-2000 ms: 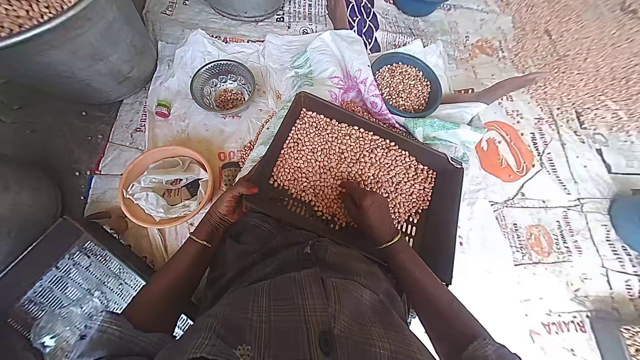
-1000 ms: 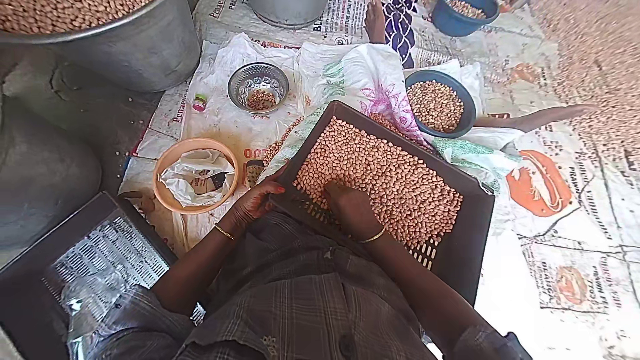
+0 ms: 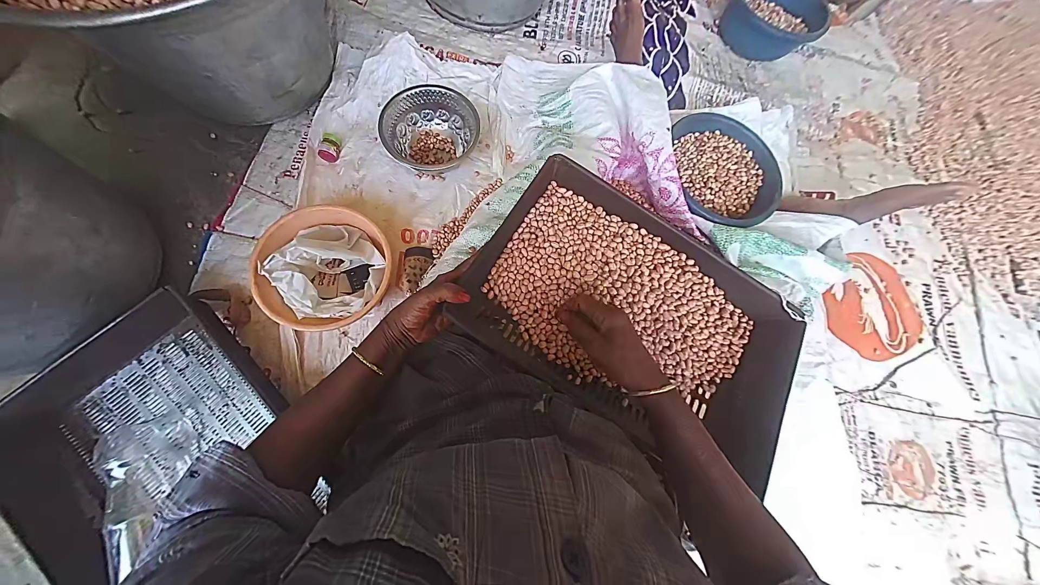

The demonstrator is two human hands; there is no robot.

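Observation:
A dark slotted tray (image 3: 760, 390) lies tilted across my lap, with a layer of shelled peanuts (image 3: 642, 276) over much of its bottom. My left hand (image 3: 426, 313) grips the tray's left edge, thumb on top. On the peanuts near the tray's lower side rests my right hand (image 3: 605, 337), its fingers curled down; whether nuts are between them is hidden. Beyond the tray's upper right edge is a blue bowl of peanuts (image 3: 773, 166). A metal bowl (image 3: 390, 122) holding a few nuts stands to the upper left, and an orange basin (image 3: 264, 280) with white plastic is left of my left hand.
A second slotted tray (image 3: 175, 390) lies at lower left. Large metal pots (image 3: 244, 61) stand at upper left. Another person's bare foot (image 3: 914, 199) extends beside the blue bowl. Printed sacks (image 3: 910, 422) cover the floor, and peanuts (image 3: 975, 122) are spread at upper right.
My right hand has shifted over the peanuts in the tray, from nearer its lower left side toward the middle. My left hand keeps its hold on the tray's edge.

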